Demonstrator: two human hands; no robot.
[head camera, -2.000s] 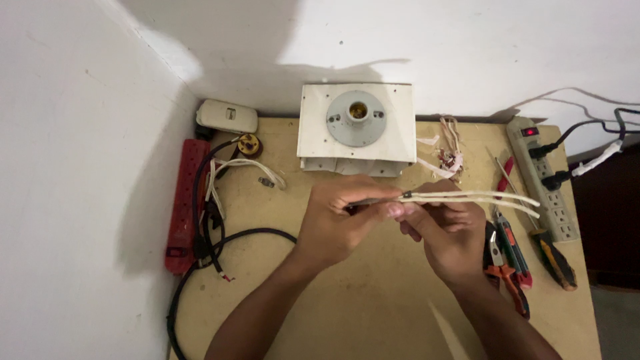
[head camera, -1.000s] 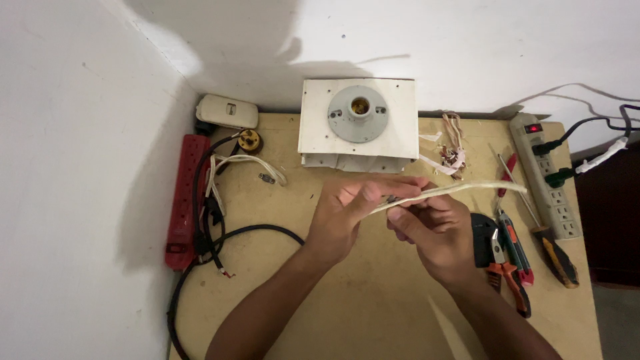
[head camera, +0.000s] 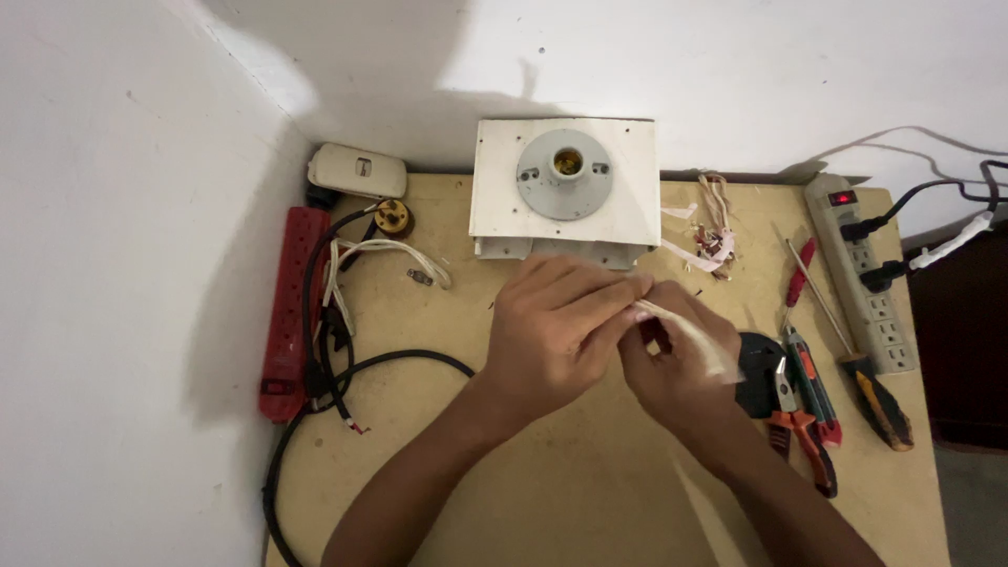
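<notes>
Between my two hands is a length of white electrical cord (head camera: 685, 327), its free part blurred and hanging to the right over my right hand. My left hand (head camera: 551, 331) pinches the cord between thumb and fingers, and my right hand (head camera: 681, 346) grips it close by, fingers curled. The fingers hide the cord's other end. Just beyond my hands stands a white box (head camera: 496, 189) with a round grey lamp socket (head camera: 531, 185) on its face. Right of my right hand lie orange-handled pliers (head camera: 807, 441) and a black roll of tape (head camera: 756, 378).
On the left are a red power strip (head camera: 293, 315), a black cable (head camera: 272, 480), a yellow-faced plug (head camera: 391, 216) and a white switch box (head camera: 360, 171). On the right, a beige power strip (head camera: 866, 276), a screwdriver (head camera: 874, 402), a utility knife (head camera: 815, 386) and wire scraps (head camera: 717, 252) lie on the table.
The cord's free part pointed right in both earlier frames; now it slopes down to the right. My left hand has turned so that more of its back shows, and it still holds the cord.
</notes>
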